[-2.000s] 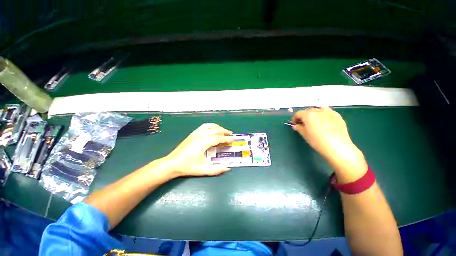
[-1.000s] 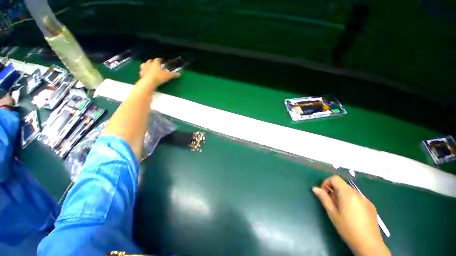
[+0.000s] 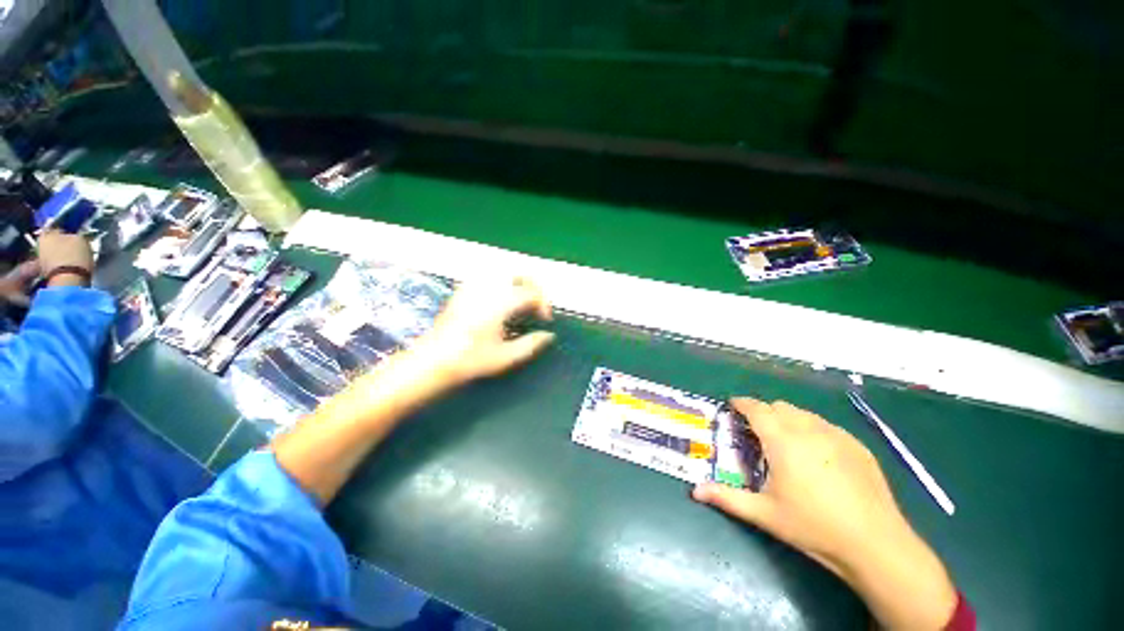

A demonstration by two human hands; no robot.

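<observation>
An opened phone assembly (image 3: 653, 425) lies on the bench, with orange strips and a dark block inside. My right hand (image 3: 820, 481) grips its right end between thumb and fingers; a red wrist band (image 3: 961, 614) shows at the frame's lower edge. Tweezers (image 3: 902, 454) lie on the bench beyond my right hand. My left hand (image 3: 487, 330) is over the right end of a clear plastic bag (image 3: 277, 358) with dark strands inside. Its fingers are curled and something dark shows between them; whether it holds anything is unclear.
Phone assemblies (image 3: 222, 293) are piled left of the bag. The green conveyor (image 3: 592, 228) beyond the white strip (image 3: 666, 311) carries spaced phones (image 3: 799, 253). A yellowish post (image 3: 240, 160) stands upper left. Another person's hand (image 3: 64, 256) and blue sleeve are at far left.
My left hand has come back from the conveyor to the bag's right end. A phone assembly is now on the bench, gripped by my right hand, which was empty beside the tweezers.
</observation>
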